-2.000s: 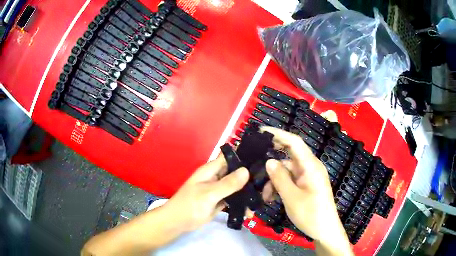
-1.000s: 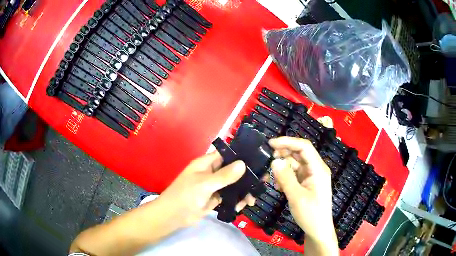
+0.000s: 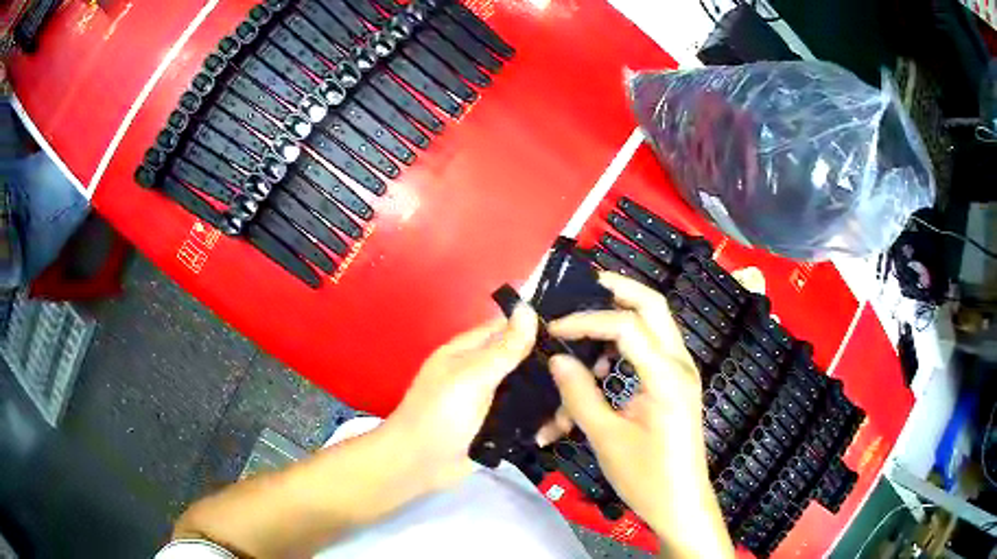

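My left hand (image 3: 465, 382) is closed around a bunch of matte black handle housings (image 3: 523, 406) in front of me, at the near edge of the red bench. My right hand (image 3: 645, 399) is at the bunch's right side, its thumb and fingertips close together at the black parts. Whether a small piece is between those fingertips is too blurred to tell. Housing rows (image 3: 754, 382) lie on the bench to the right, partly behind my right hand. More housing rows (image 3: 317, 120) lie at the upper left, with round heads in chain-like lines.
A clear-grey parts bag (image 3: 782, 153) bulging with dark parts lies at the back right. The red bench surface (image 3: 459, 218) runs between the two groups of rows. Pale trays (image 3: 55, 339) stand beside the bench at the far left. Cables lie at the right.
The fingertips of my right hand have moved from the bunch's right edge onto its middle, near my left thumb. The bench and its parts sit a little further right in view.
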